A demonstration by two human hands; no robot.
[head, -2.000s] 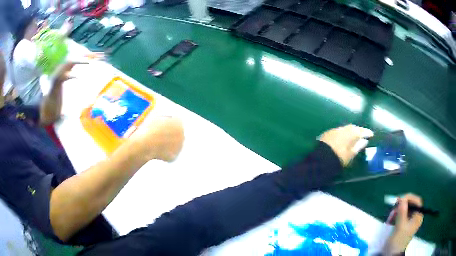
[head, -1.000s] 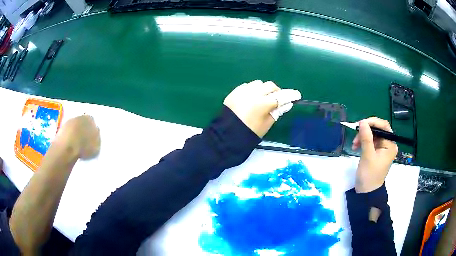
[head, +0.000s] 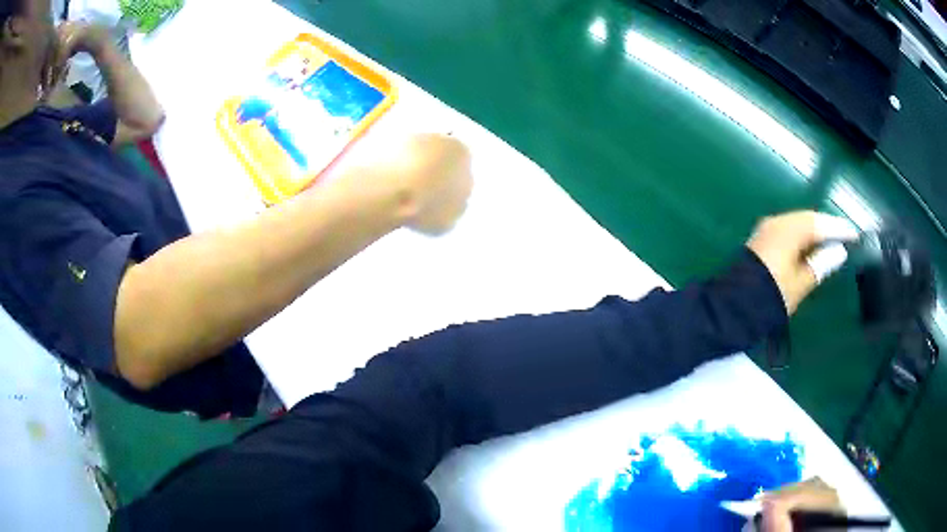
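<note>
My left hand (head: pixel 791 258), with white finger cots, is at the right over the green belt. Its fingertips pinch the near end of a dark, blurred phone middle frame (head: pixel 895 278). My right hand (head: pixel 797 505) is cut off by the bottom edge and holds black tweezers (head: pixel 831 522). Their pale tip lies over the heap of bright blue film pieces (head: pixel 675 483) on the white work sheet (head: pixel 509 457). Whether the tip grips a piece cannot be told.
A second phone frame (head: pixel 908 366) lies on the green belt (head: pixel 582 135) at the far right. A neighbour's bare forearm (head: pixel 270 260) reaches over the sheet beside an orange tray (head: pixel 241 156) with blue material. Black slotted trays (head: pixel 800 52) stand beyond the belt.
The view has swung left. My right hand has moved from the held frame down to the blue heap. My left hand still holds the frame, now tilted and blurred.
</note>
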